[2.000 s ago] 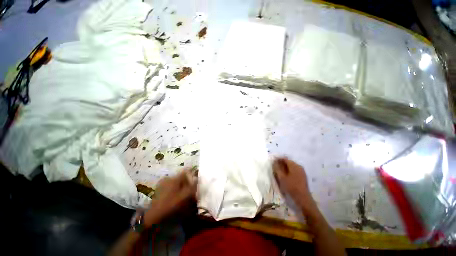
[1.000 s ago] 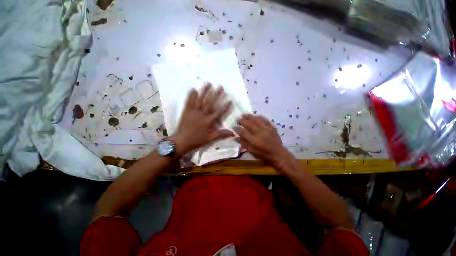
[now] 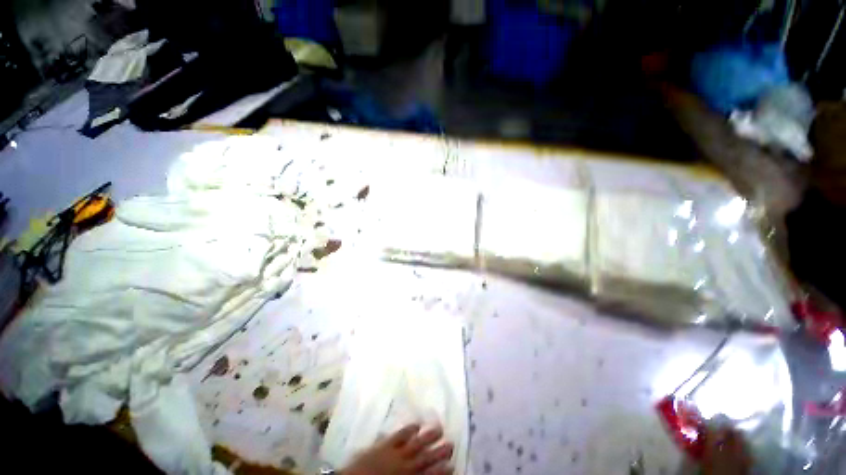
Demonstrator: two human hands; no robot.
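Observation:
A folded white garment (image 3: 399, 390) lies on the whitish table at the bottom centre, its top end lost in glare. My left hand (image 3: 405, 452) rests spread on its near part, cut off by the bottom edge. My right hand (image 3: 724, 452) is blurred and cut off at the bottom right, at the red-edged opening of the clear bags (image 3: 742, 380). Its fingers are too blurred to tell whether they hold a bag. The garment's near end is out of the picture.
A loose pile of white garments (image 3: 176, 278) covers the left. Black and orange snips (image 3: 88, 215) lie beside it. Packed garments (image 3: 533, 227) stand in a row of stacks at the far side. Blue bins (image 3: 529, 42) and other items are behind the table.
The view has tilted up. My right hand has left the garment and moved right to the clear bags. My left hand stays on the garment, lower in view.

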